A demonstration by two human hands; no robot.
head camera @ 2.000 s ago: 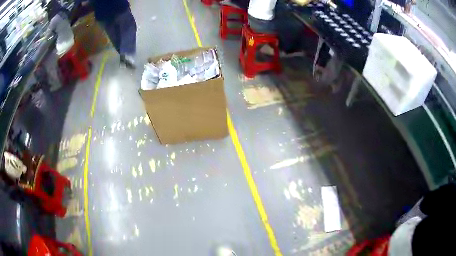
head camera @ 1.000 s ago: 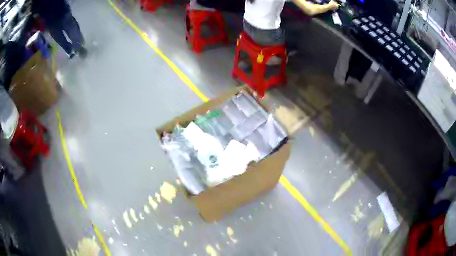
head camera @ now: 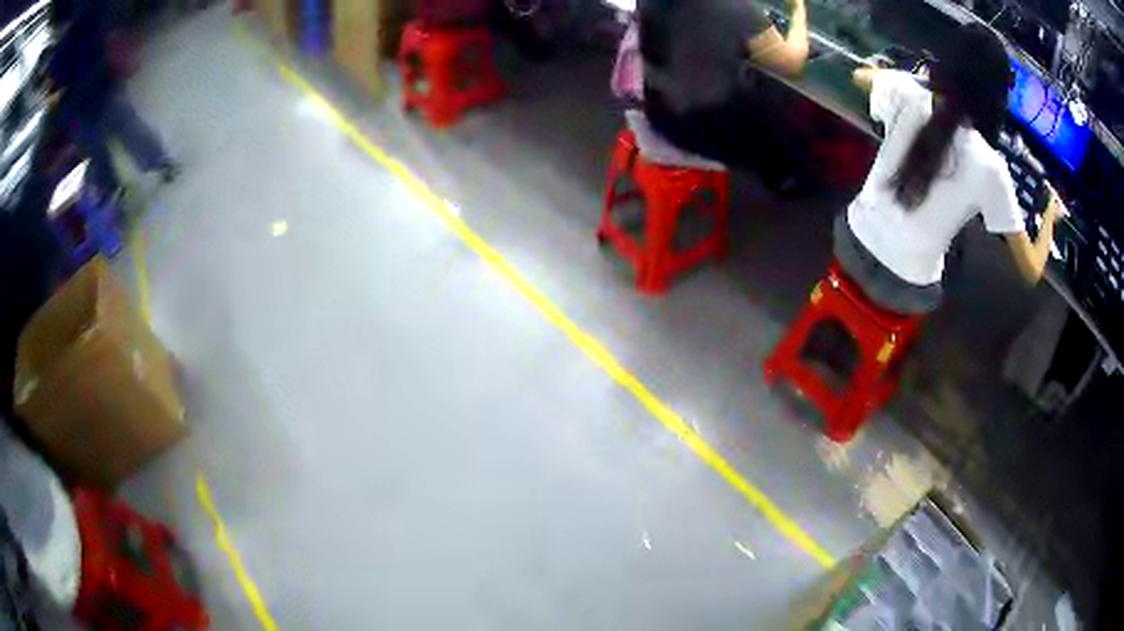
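Note:
Neither of my hands is in the picture. Nearest in front of me, a cardboard carton is cut off by the bottom right edge. Its open top shows grey, tray-like plastic pieces and a strip of green. The lower part of the carton is out of view.
A yellow line crosses the grey floor. At right, a person in a white top sits on a red stool at a bench; another sits on a red stool beyond. At left are a brown carton and a red stool.
The view has moved forward along the aisle. The filled carton has shifted from the middle to the bottom right edge. The seated people at right show more fully.

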